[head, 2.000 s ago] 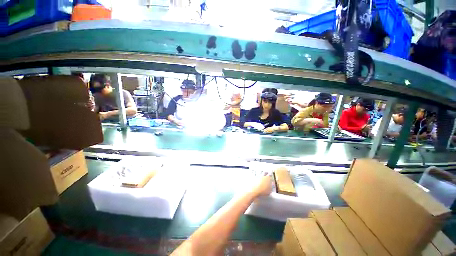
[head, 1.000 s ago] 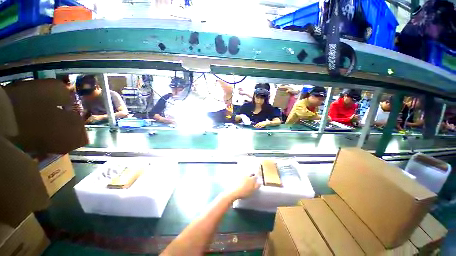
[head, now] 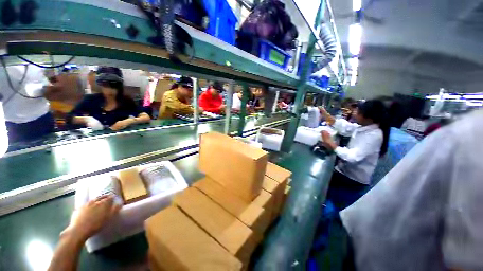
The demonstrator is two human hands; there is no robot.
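A white foam tray (head: 122,222) lies on the green belt at the lower left. A plain brown accessory box (head: 132,185) lies across its top, between recesses holding shiny, film-covered items (head: 160,179). My left hand (head: 96,214) is bare, with its fingers curled over the tray's near left rim beside the accessory box. Its thumb is hard to make out. My right hand is not in view.
Brown boxes (head: 212,222) stand in a tight row right of the tray, with one box (head: 233,165) lying on top. Another foam tray (head: 271,138) is farther along. A person in white (head: 360,143) works beyond; grey-white clothing fills the right edge. A green shelf (head: 106,39) hangs overhead.
The view has swung to the right, so the left tray and open cartons are out of sight. My left hand remains at the same tray's left rim.
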